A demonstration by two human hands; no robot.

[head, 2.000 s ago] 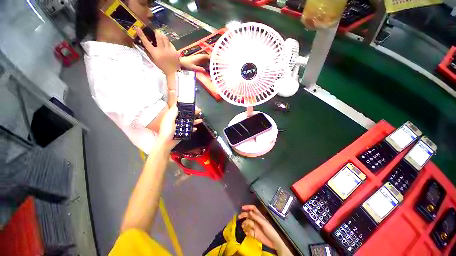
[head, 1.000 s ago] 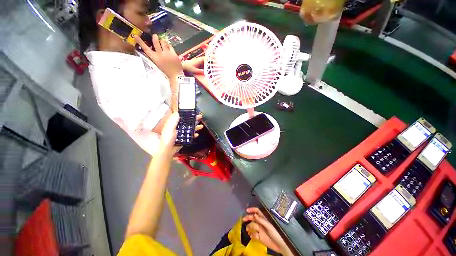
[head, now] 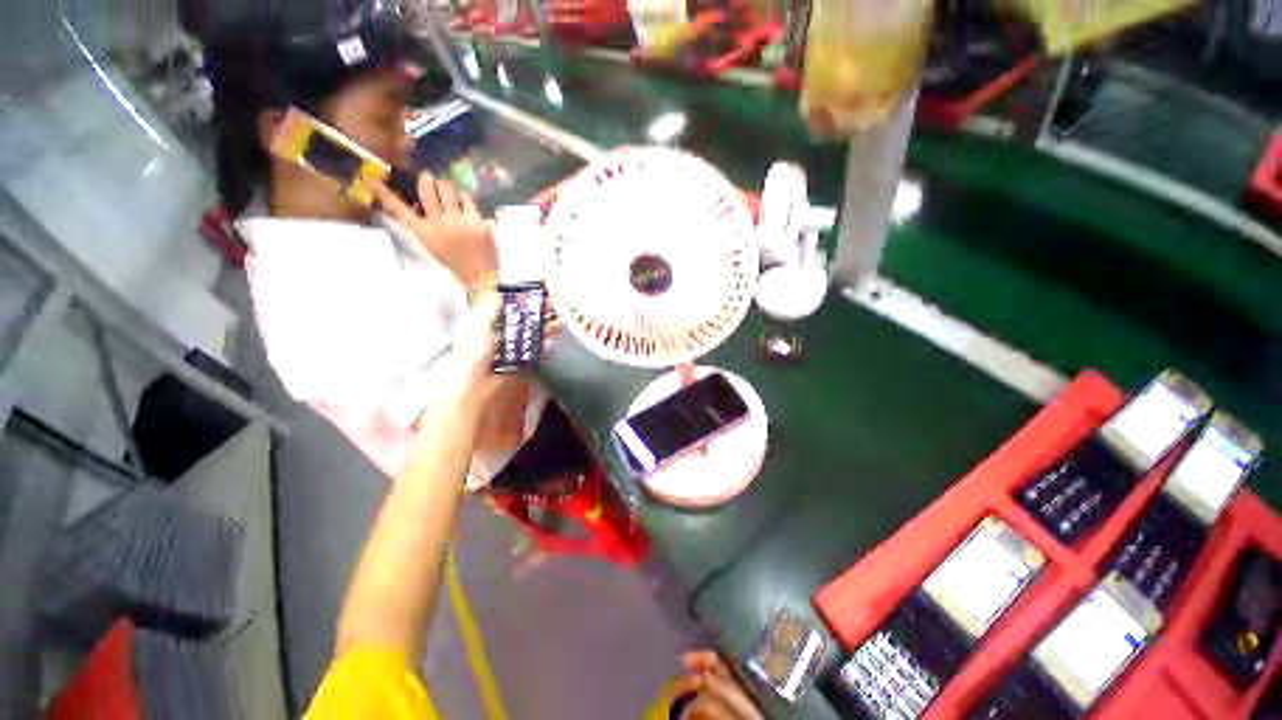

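Observation:
My left hand (head: 485,338) is stretched forward and is closed around an open flip phone (head: 520,329). Its black keypad with white keys faces me and its bright screen stands above, beside the fan. My right hand (head: 714,686) is low at the bench edge, cut off by the bottom of the picture; no object shows in it. A red phone tray (head: 970,492) on the right holds several open flip phones with lit screens and a closed flip phone (head: 1248,619). Small flat cards (head: 785,654) lie at the bench edge.
A pink desk fan (head: 651,260) stands ahead with a smartphone (head: 683,425) on its base. A small white fan (head: 792,246) and a metal post (head: 875,197) are behind. A seated person (head: 338,303) at left holds a yellow phone to the ear. A red stool (head: 577,521) is below.
The view has tilted up, so the fan and tray sit lower. The held phone's screen now overlaps the fan's left side more. My right hand has moved towards the bottom edge.

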